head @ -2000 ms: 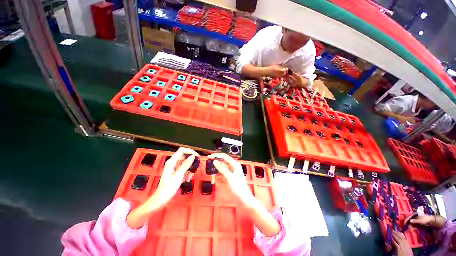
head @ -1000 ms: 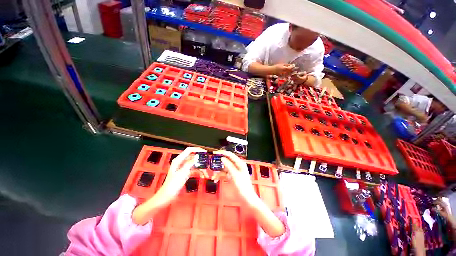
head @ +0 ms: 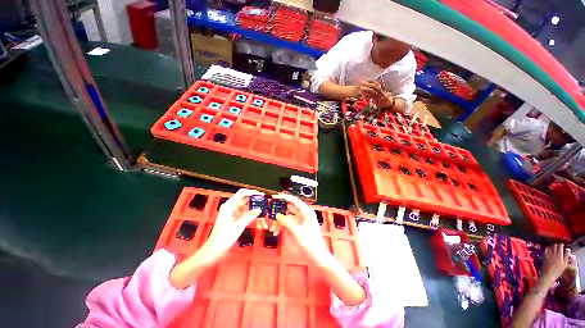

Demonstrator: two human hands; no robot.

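My left hand (head: 235, 214) holds a square watch head (head: 258, 204) with a lit display over the near red compartment tray (head: 256, 288). My right hand (head: 296, 219) holds another square watch head (head: 278, 208), also lit, side by side with the first. Several dark square watch heads, such as one at the left (head: 186, 230), lie in the upper compartments of the tray. My fingers and forearms hide part of the tray and some of its compartments.
Behind stands a raised red tray (head: 256, 145) with blue-green faced units. At the right, another tray (head: 378, 189) holds round watch heads. A white paper sheet (head: 391, 262) and a small red parts box (head: 454, 250) lie right. Co-workers sit opposite and at the lower right.
The watch heads have come up off the tray, and their displays now glow. The view has shifted slightly. The lower-right co-worker's hands have risen off the strapped watches.
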